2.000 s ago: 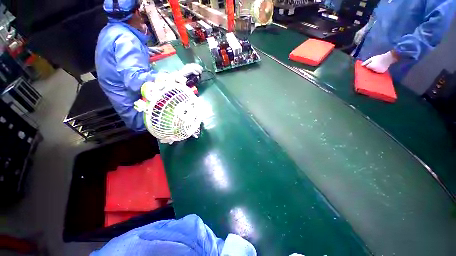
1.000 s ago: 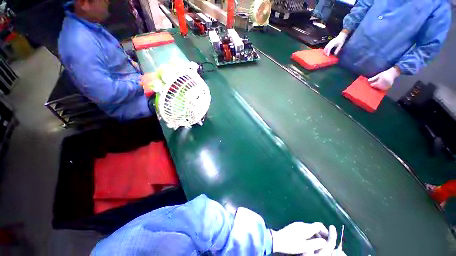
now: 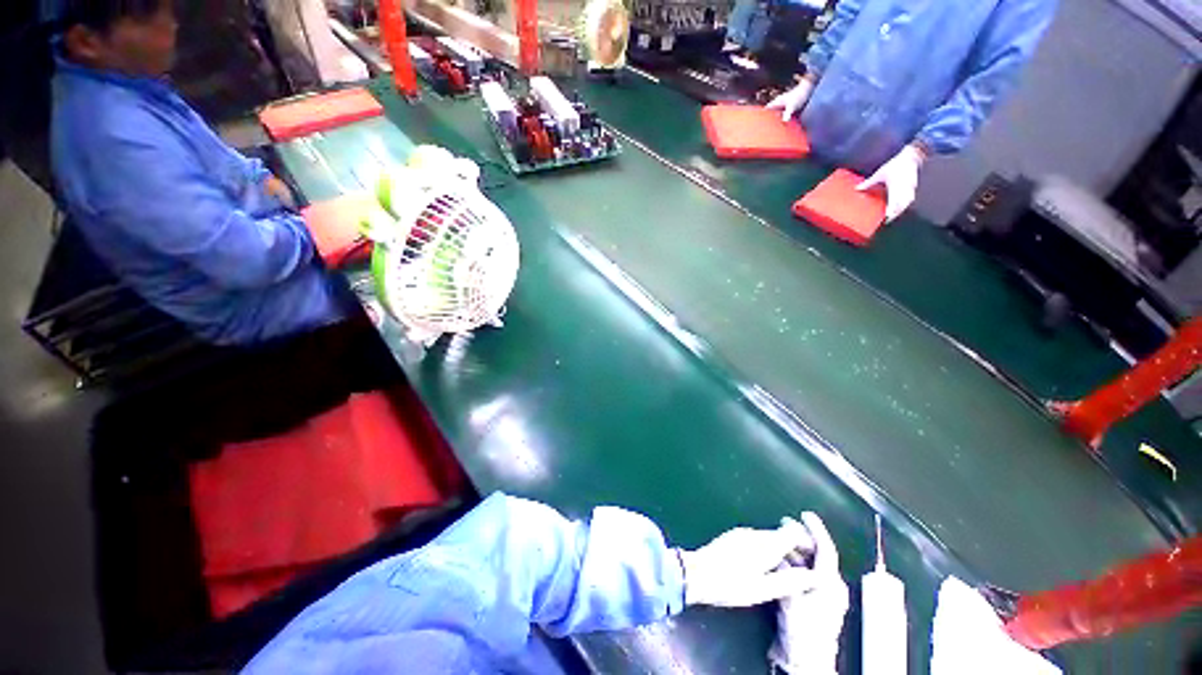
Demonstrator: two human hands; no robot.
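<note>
My left hand [image 3: 745,567], in a white glove, reaches in from the lower left. Its fingers touch a second white-gloved shape that looks like my right hand [image 3: 812,613], cut off by the lower edge. The gloves overlap, so I cannot tell whether either hand holds anything. A white syringe [image 3: 885,626] with a thin needle pointing away from me is just right of the hands. Its lower end is out of the picture, and no hand visibly grips it. A white sheet or cloth [image 3: 975,633] is right of the syringe.
A white fan [image 3: 451,264] stands on the green bench [image 3: 593,396]. A black bin [image 3: 125,528] with red pads [image 3: 310,488] is at left. A circuit board [image 3: 547,132] is farther off. One person sits at left; another handles red pads across the belt. Orange posts [image 3: 1120,587] rise at right.
The view has swung right, bringing the orange posts and white sheet in. My left hand has come into view and now meets the other glove. The syringe shows more fully.
</note>
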